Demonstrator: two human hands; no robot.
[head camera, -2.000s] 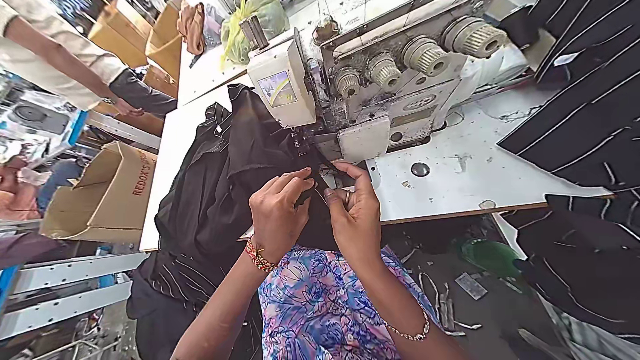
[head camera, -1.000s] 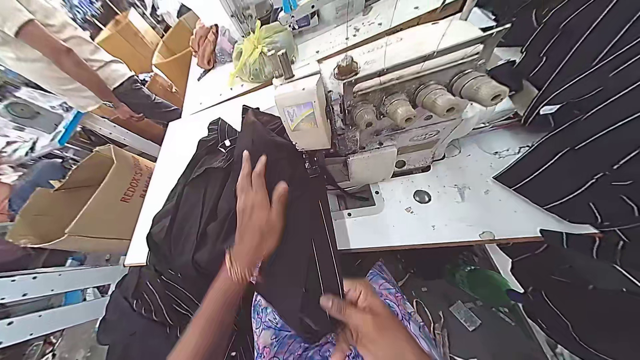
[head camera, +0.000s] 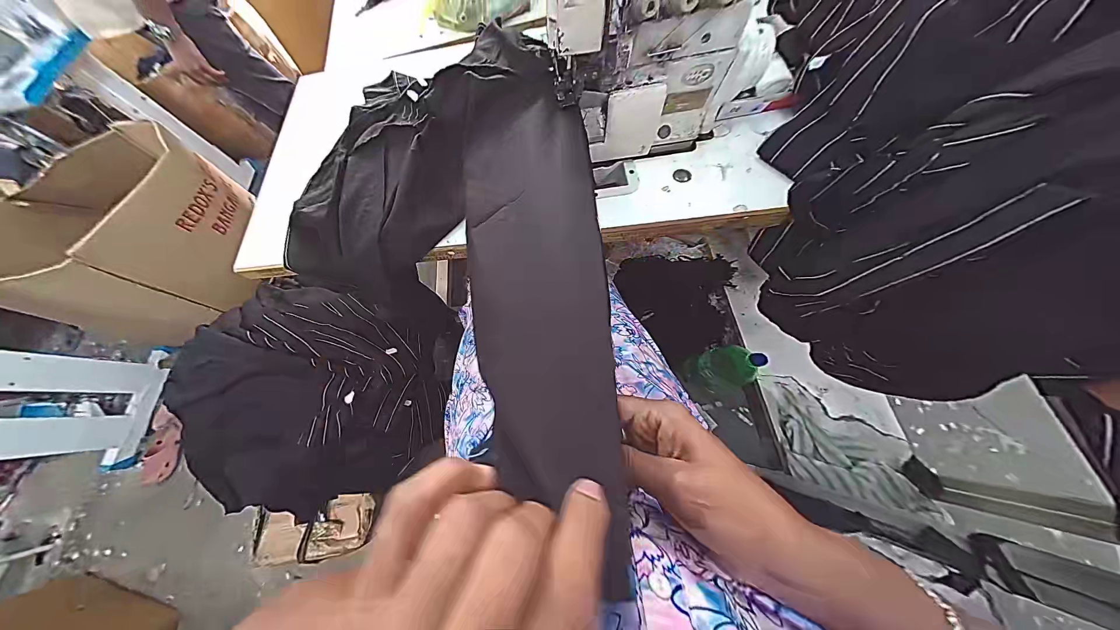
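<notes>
A long black fabric piece (head camera: 538, 262) runs from under the presser area of the industrial sewing machine (head camera: 634, 105) down over the table edge to my lap. My left hand (head camera: 490, 542) grips its lower end, thumb on top, slightly blurred. At its right edge, my right hand (head camera: 687, 464) pinches the cloth; the fingertips are partly hidden behind it. More black cloth (head camera: 376, 192) lies bunched on the white table, left of the long piece. Below that hangs a heap of black garments with white thread lines (head camera: 324, 394).
Black striped cloth (head camera: 945, 219) hangs at the right. An open cardboard box (head camera: 131, 236) stands left of the white table (head camera: 297, 149). Another person's hand (head camera: 188, 61) is at the upper left. A green plastic bottle (head camera: 726, 366) lies below the table.
Both hands have moved down toward my lap, and the black piece now stretches straight from the machine. My left hand, earlier flat on the cloth, now grips its lower end. The view has tilted down.
</notes>
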